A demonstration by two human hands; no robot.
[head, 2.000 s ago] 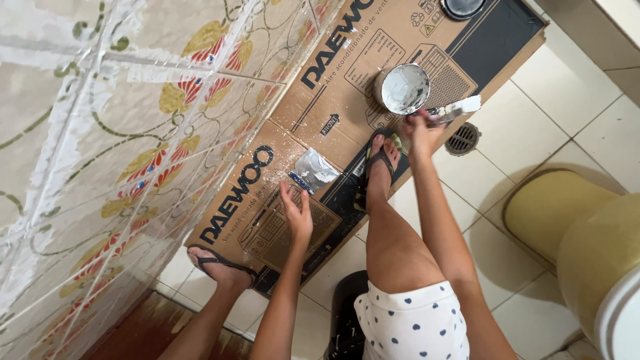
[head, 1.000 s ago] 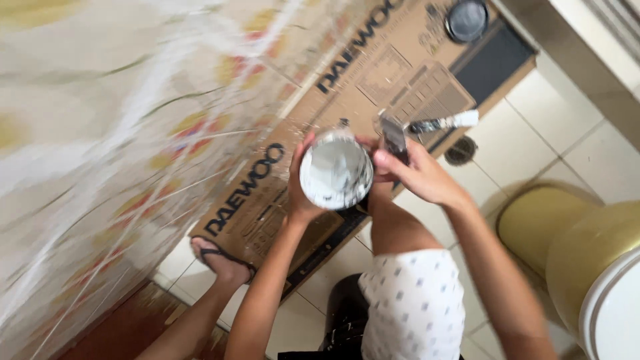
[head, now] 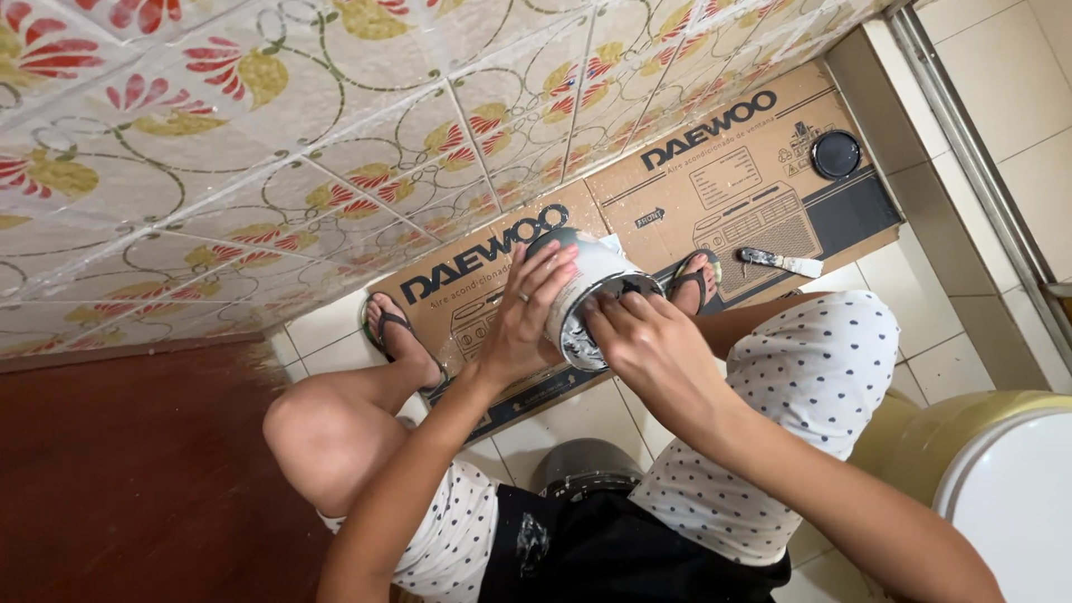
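My left hand [head: 536, 310] is wrapped around a round tub [head: 595, 270], tilted with its mouth toward me. White paste coats the inside of its wall. My right hand [head: 649, 343] is at the tub's mouth with its fingers inside, and what those fingers hold is hidden. On the flattened cardboard box [head: 636, 184], right of the tub, a putty knife [head: 780, 262] smeared with white paste lies near the box's edge. A round black lid [head: 836, 155] rests at the box's far right end.
A wall of floral tiles [head: 360, 126] rises along the box's far side. Beneath me is a dark bucket [head: 589, 465]. At the right stands a yellow container with a white top [head: 1017, 502]. A raised sill [head: 921, 159] borders the floor at the far right.
The tub, upright in my left hand a second ago, is now tilted. The tools in my right hand then are no longer visible in it; a putty knife lies on the cardboard. The view has swung.
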